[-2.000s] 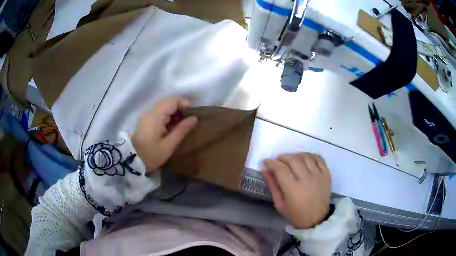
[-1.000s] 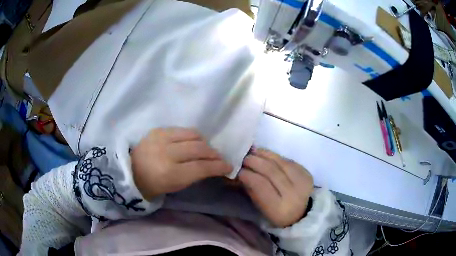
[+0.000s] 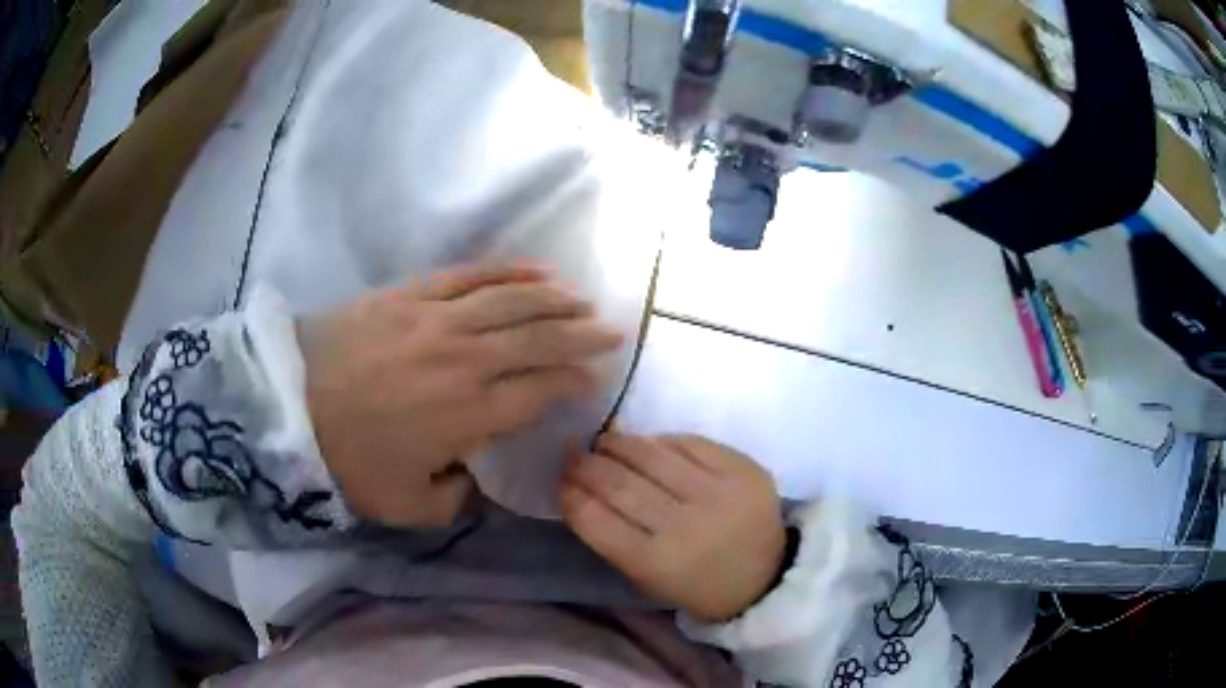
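Note:
The garment panel [image 3: 403,161] lies pale side up from the upper left to the needle area, with a thin dark seam line at its left. A narrow brown edge shows along its right side. My left hand [image 3: 451,383] lies flat on the panel, slightly blurred, fingers pointing right. My right hand [image 3: 679,518] has its fingertips on the panel's right edge, near the front of the table. The sewing machine head [image 3: 793,81] stands beyond my hands; glare hides the needle.
Pink and blue thin tools [image 3: 1038,329] lie right of the needle. A black band [image 3: 1096,148] crosses the machine arm. Brown cloth [image 3: 81,255] is heaped at the left. A ruled strip [image 3: 1022,558] runs along the front table edge, with loose thread at its right end.
The brown face, seen folded up earlier, is now turned under except for a narrow edge. My left hand has moved up onto the panel. My right hand has come left to the panel edge.

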